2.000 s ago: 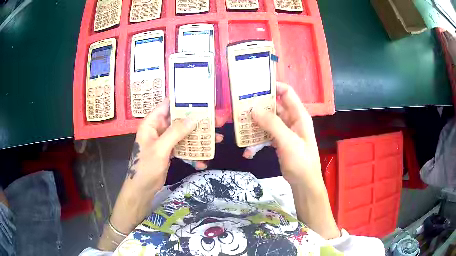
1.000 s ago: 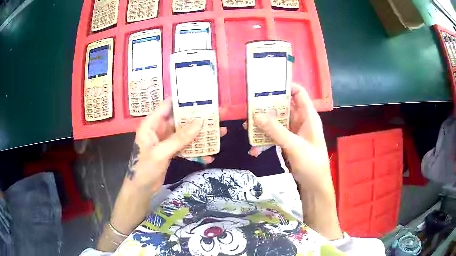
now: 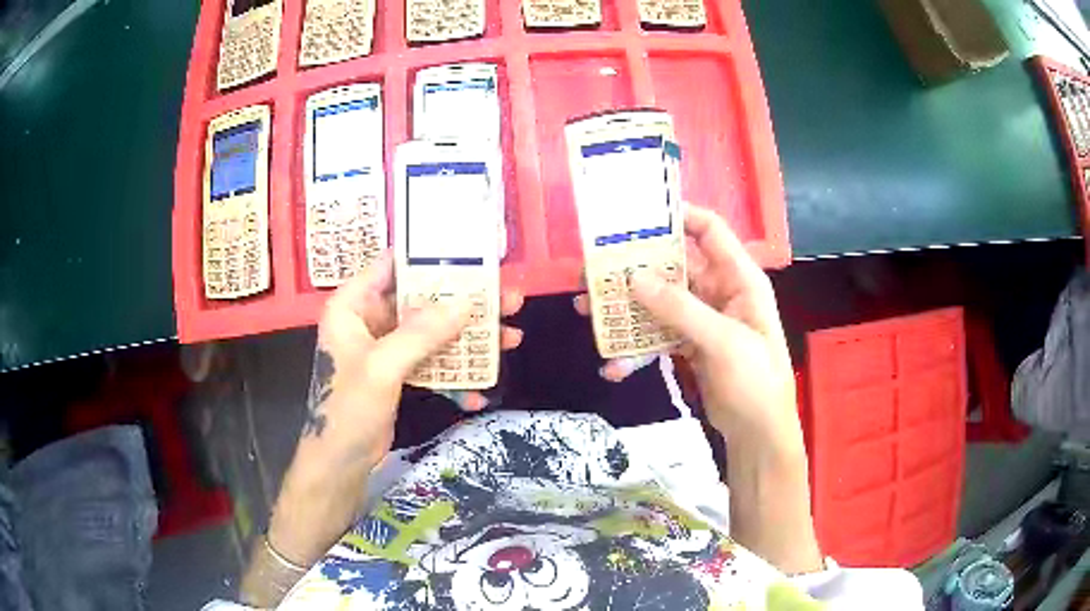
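Note:
My left hand (image 3: pixel 380 340) holds a gold keypad phone (image 3: pixel 449 227) upright, its thumb on the keys. My right hand (image 3: pixel 717 313) holds another gold keypad phone (image 3: pixel 626 203), tilted slightly, its thumb on the upper keys. Both screens are lit white with blue bars. The right one has a small green-blue tab at its upper right edge. Behind them lies the red phone tray (image 3: pixel 478 284). Its near row holds a phone with a blue screen (image 3: pixel 236 203), one with a white screen (image 3: pixel 344 185), and one partly hidden by the left-hand phone. The near row's two right recesses are empty.
The tray's far row holds several phones, cut off by the top edge. A brown cardboard box (image 3: pixel 947 42) is on the green worktop (image 3: pixel 891 155) at upper right. An empty red tray (image 3: pixel 887 436) stands low at right. Part of another red tray shows at the right edge. Grey cloth shows at lower left.
The left-hand phone has moved slightly down and left. The right-hand phone has moved a little left and now tilts. Both stay held, with the screens lit as before.

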